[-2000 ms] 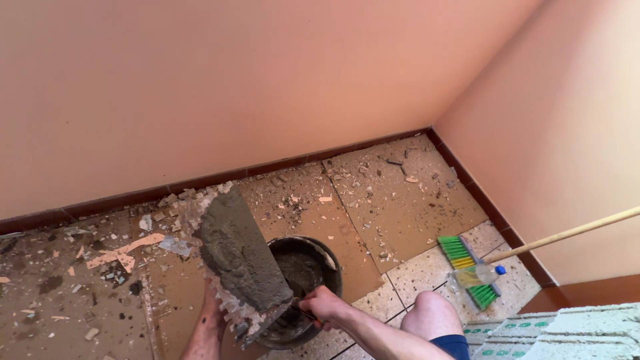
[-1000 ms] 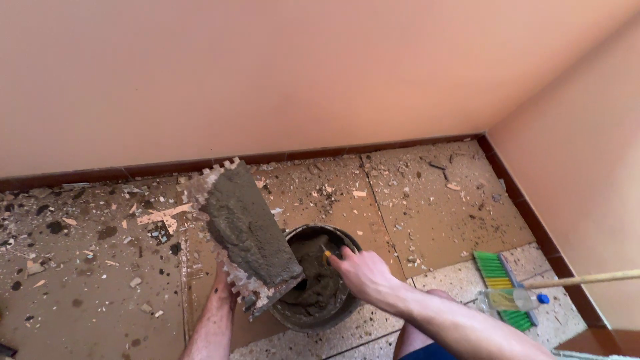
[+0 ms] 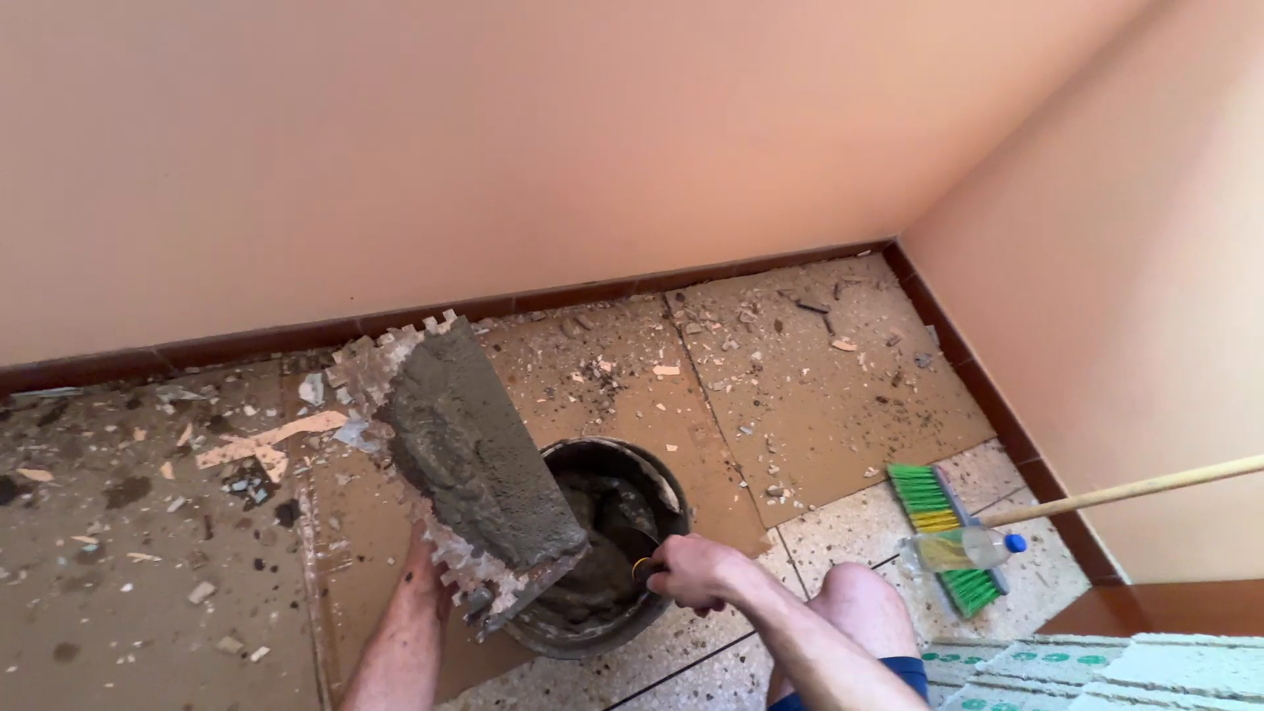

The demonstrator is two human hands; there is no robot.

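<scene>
A notched trowel [image 3: 494,444], its wide blade thickly coated with grey mortar, is held tilted over the left side of a black bucket [image 3: 664,474]. My left hand [image 3: 427,558] grips it from underneath; the blade hides most of the fingers and the handle. My right hand [image 3: 691,573] is closed on the handle of a small trowel [image 3: 640,568] at the bucket's right rim. That tool's blade is down in the bucket, against the wet grey mortar [image 3: 588,583], and only partly visible.
Cardboard [image 3: 820,425] strewn with rubble covers the floor along the pink wall [image 3: 494,148] and brown skirting [image 3: 592,291]. At right, a green-and-yellow broom [image 3: 923,499] lies on speckled tiles beside a plastic bottle [image 3: 963,546]. Pale green boards [image 3: 1175,671] occupy the lower right corner.
My right hand has moved down towards the bucket's right rim since one second ago. The mortar-coated notched trowel stays in my left hand beside the bucket. The view has shifted somewhat.
</scene>
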